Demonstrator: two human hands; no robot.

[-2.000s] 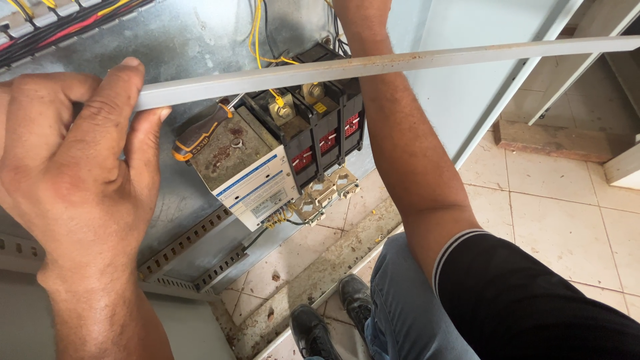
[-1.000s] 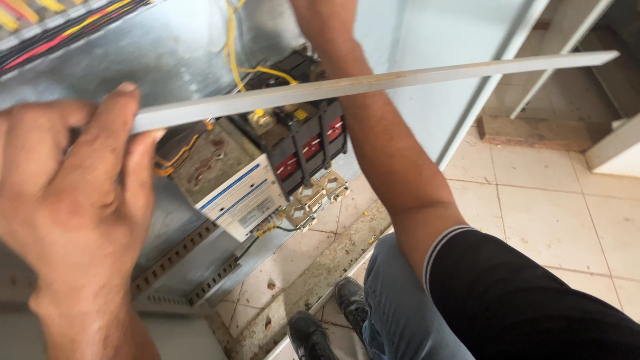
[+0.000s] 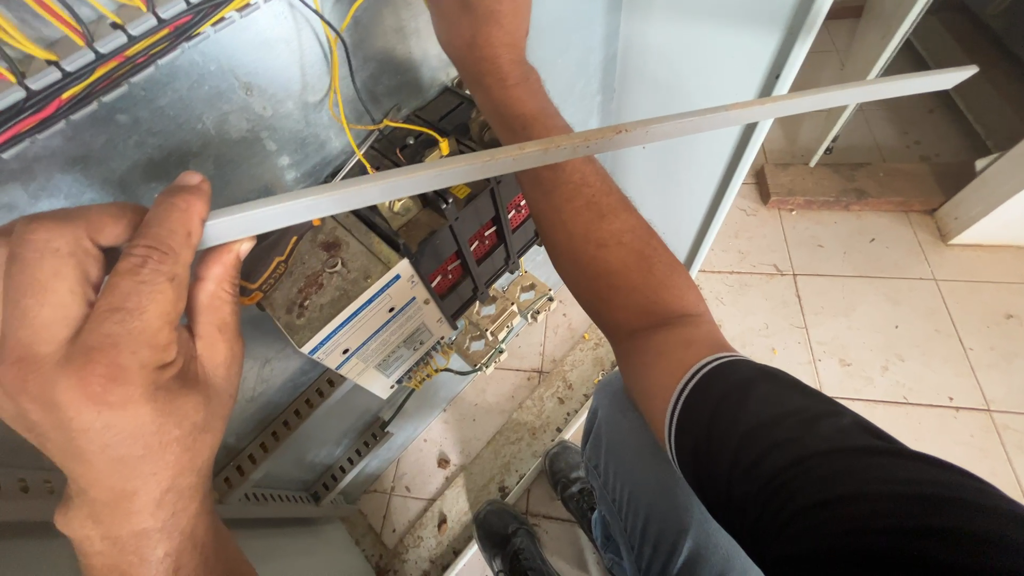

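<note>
My left hand point(image 3: 136, 320) pinches one end of a long grey strip point(image 3: 560, 144), likely a wiring duct cover, between thumb and fingers. The strip slants up to the right and passes over my right forearm. My right hand point(image 3: 480, 24) reaches to the top edge, where its fingers are cut off from view. Below the strip a large electrical contactor or switch unit point(image 3: 480, 240) with black housings and red parts is mounted in the metal cabinet. A metal box with a white label plate point(image 3: 384, 328) adjoins it. Yellow wires point(image 3: 340, 104) run behind the strip.
Black, red and yellow wires point(image 3: 104, 72) lie in a slotted duct at the upper left. A tool with an orange and black grip point(image 3: 276, 264) is partly hidden by my left hand. Perforated rails point(image 3: 276, 432) cross the cabinet's lower part. A wooden block point(image 3: 864, 186) rests on the tiled floor.
The far end of the strip, cut off by the right edge two seconds ago, now shows in view. My left hand keeps hold of the near end.
</note>
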